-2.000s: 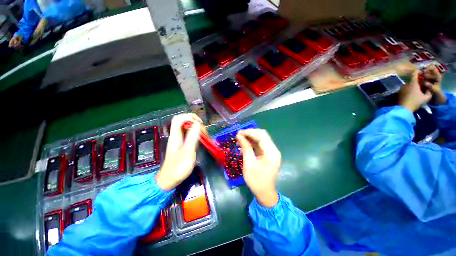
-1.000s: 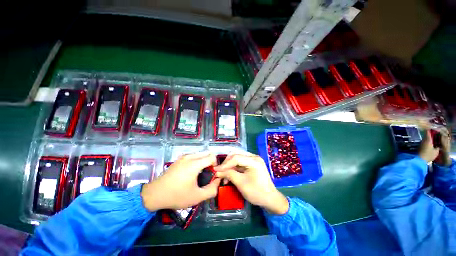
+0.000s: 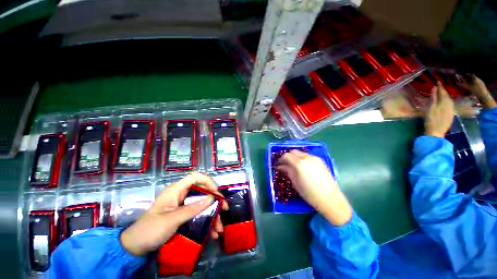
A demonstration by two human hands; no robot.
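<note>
My left hand (image 3: 171,212) holds a red-edged flip phone (image 3: 208,200) over the near row of the clear phone tray (image 3: 117,188). Fingers cover much of the phone. A tilted closed phone front (image 3: 181,255), black above and red below, shows just under that hand. Another closed front (image 3: 240,235) lies in the pocket to its right. My right hand (image 3: 313,182) is over the blue parts bin (image 3: 298,208), its fingertips among the small red parts (image 3: 283,185). Its fingertips are blurred, so any part between them cannot be made out.
Several phones with backs up (image 3: 133,147) fill the tray's far row. A chipped metal post (image 3: 278,54) stands behind the tray's right end. Stacked filled trays (image 3: 338,87) lie beyond it. At right, a neighbouring worker's sleeves and hands (image 3: 440,111) reach over the green bench (image 3: 376,174).
My right hand has left my left hand and moved right into the blue bin. My left hand still holds a phone, now tilted with a pale face showing. The neighbour's hands have moved apart.
</note>
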